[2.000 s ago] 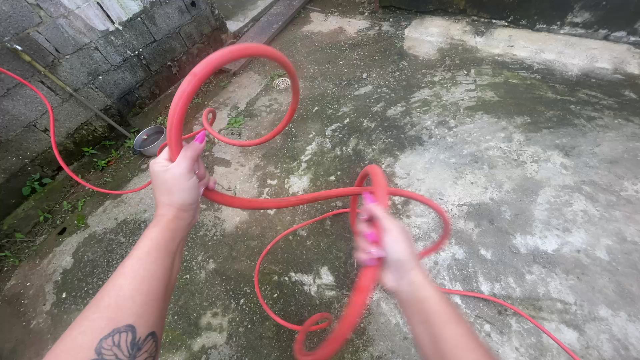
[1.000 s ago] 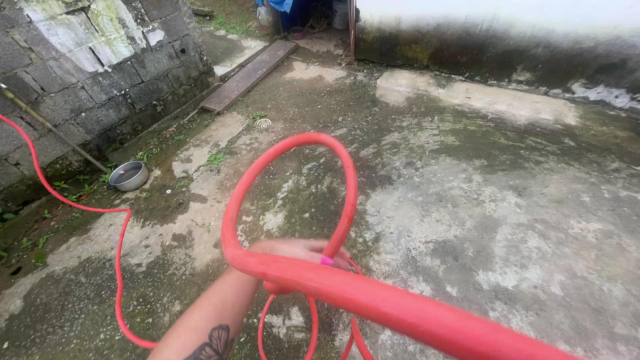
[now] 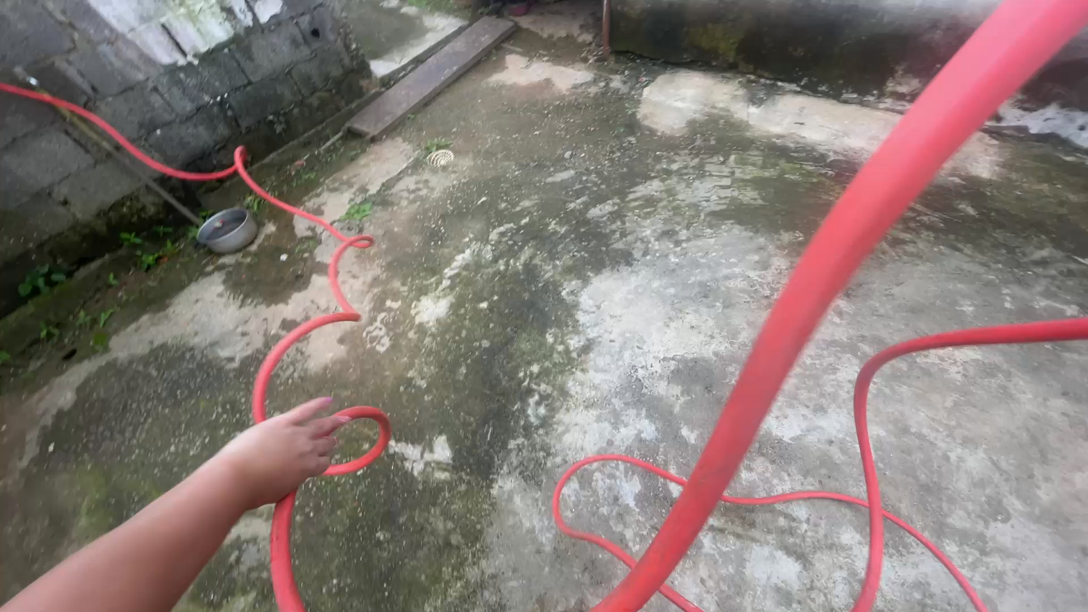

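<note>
A red rubber or plastic hose (image 3: 778, 357) crosses close to the camera, from the top right corner to the bottom edge. My left hand (image 3: 285, 455) is at the lower left, back of the hand up, against another stretch of the same hose. The index finger points outward while the others bend a little near a small loop; whether they grip it is hidden. Below the hand the hose runs out of the frame, and above it the hose curls over the concrete toward the block wall. More loose bends lie at the lower right. My right hand is out of view.
Beside the concrete block wall (image 3: 204, 119), a metal pot (image 3: 228, 230) rests near a thin pole (image 3: 140, 166) and small weeds. A long plank (image 3: 433, 76) lies farther back. A round drain cover (image 3: 440, 158) is in the stained concrete floor (image 3: 510, 357).
My right hand, on the hose two seconds ago, is out of view. My left hand has moved to the lower left. The hose coils have spread apart, with one strand now rising at the right.
</note>
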